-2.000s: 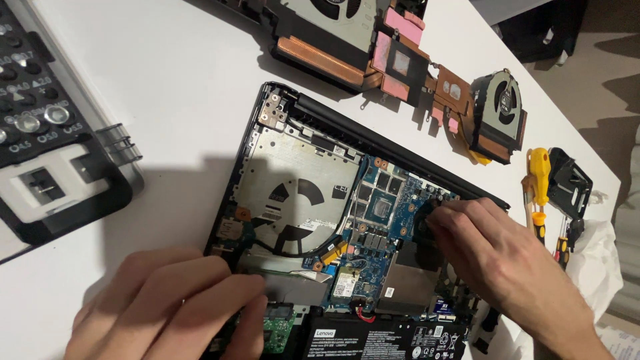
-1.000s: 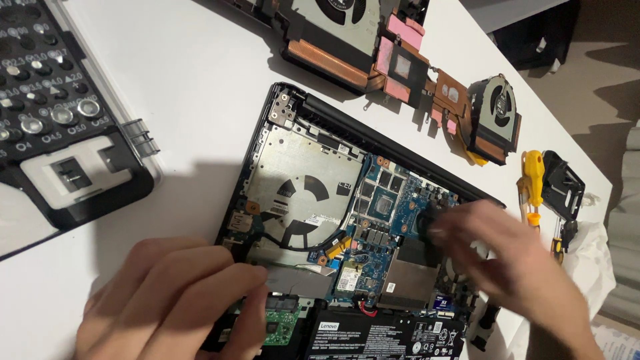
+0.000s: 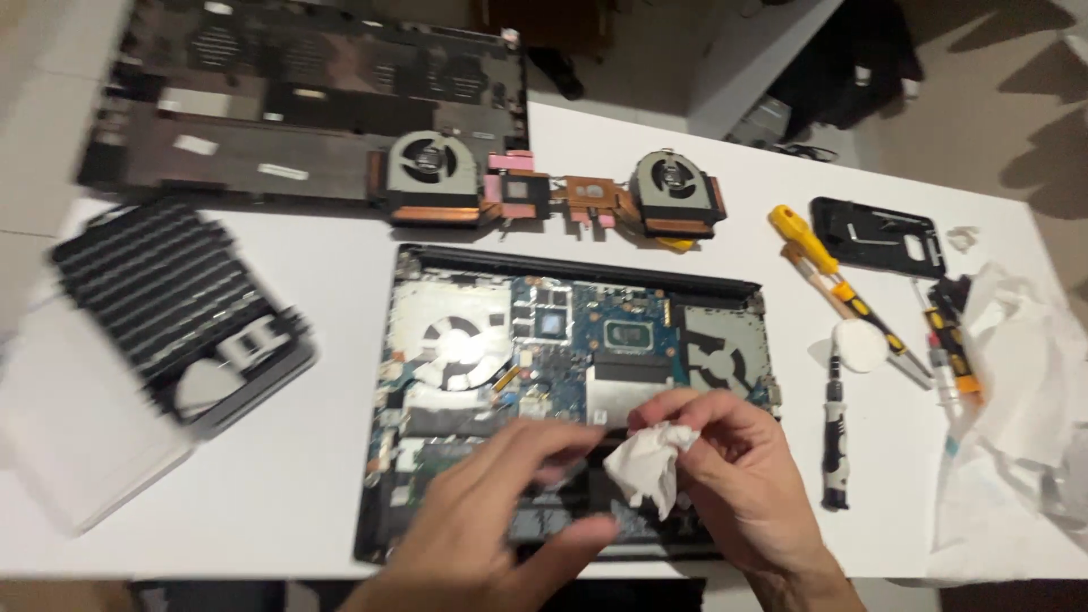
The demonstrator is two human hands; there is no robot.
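Note:
An opened laptop (image 3: 544,374) lies on the white table with its motherboard, bare processor chip (image 3: 629,334) and a smaller chip (image 3: 552,323) showing. Over its lower right part, my right hand (image 3: 739,467) pinches a crumpled white tissue (image 3: 650,463) between thumb and fingers. My left hand (image 3: 501,501) is spread above the lower left part, slightly blurred, holding nothing. Behind the laptop rests a copper heat sink (image 3: 589,192) with two fans and pink thermal pads. The battery area is partly hidden under my hands.
The laptop's bottom cover (image 3: 340,161) lies at the back left, a bit case (image 3: 170,306) at the left. On the right are a yellow-handled screwdriver (image 3: 799,234), a black and white screwdriver (image 3: 835,450), a white round pad (image 3: 860,345), a black tray (image 3: 880,236) and crumpled tissue (image 3: 1020,365).
My right hand has moved off the processor area, now uncovered, and shows a white tissue. My left hand has moved right, its fingers spread. The view has shifted widely.

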